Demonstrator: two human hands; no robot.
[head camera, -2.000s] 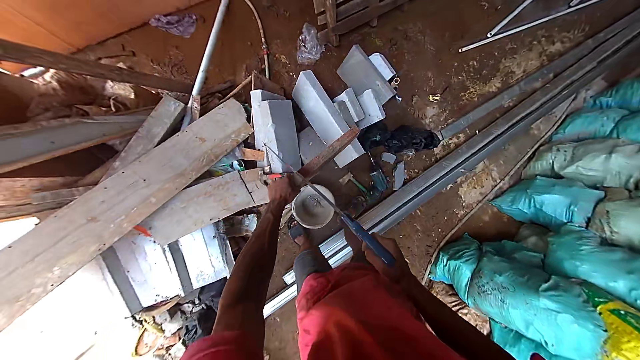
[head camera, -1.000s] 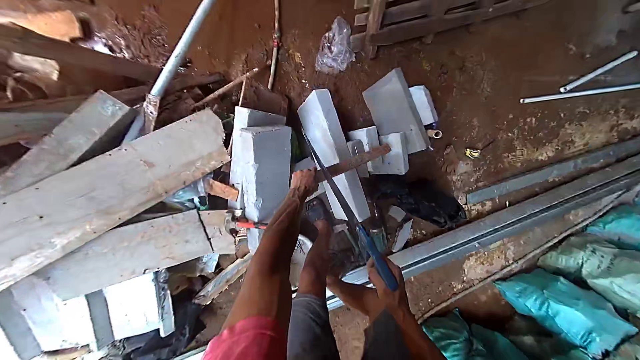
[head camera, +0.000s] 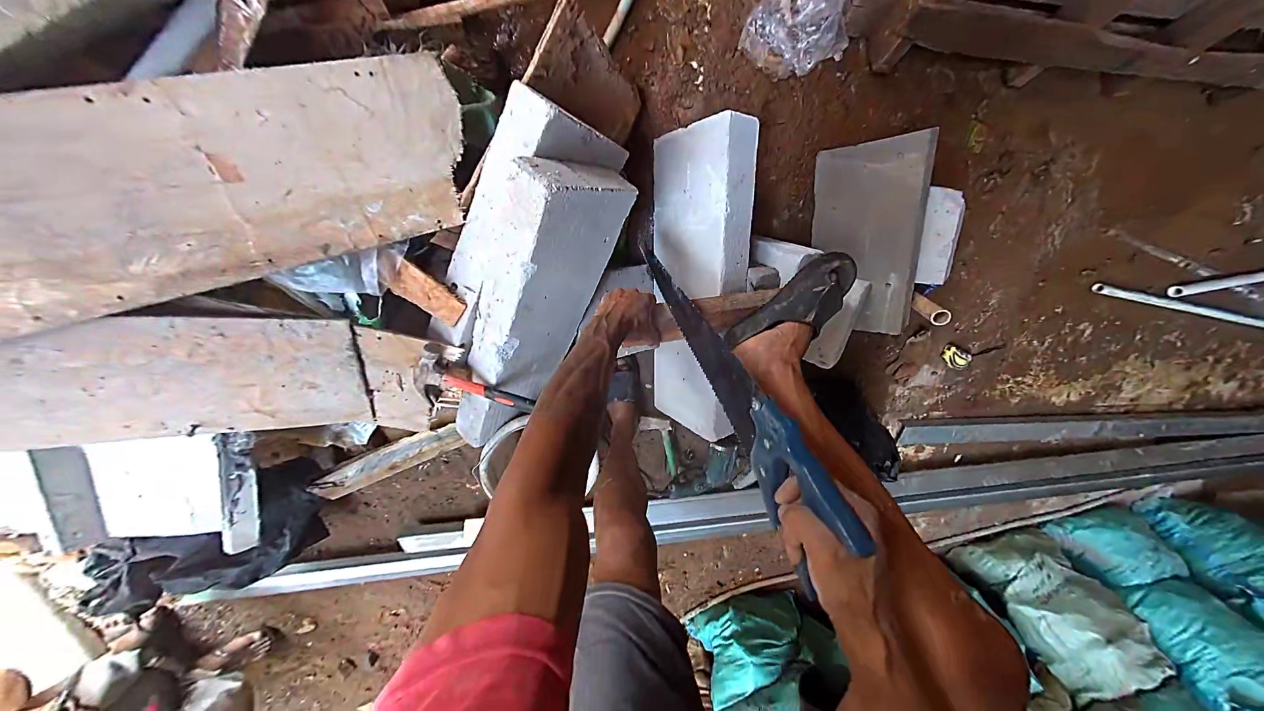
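Note:
My left hand grips the left end of a short wooden board that lies across a grey block. My right hand holds the blue handle of a handsaw; its dark blade points up and left and passes over the board just right of my left hand. A foot in a dark sandal rests on the board's right end. A hammer with a red and black handle lies left of my left forearm, partly hidden. Behind that forearm a round bucket shows in part.
More grey blocks stand left of my left hand. Wide wooden planks lie at the left. Metal channels run across behind my legs. Teal sacks are piled at the lower right, and a wooden pallet lies at the top right.
The board, first over the bucket, now lies across the grey block. A sandaled foot has come onto its right end. The saw has stayed in my right hand. The view has moved closer.

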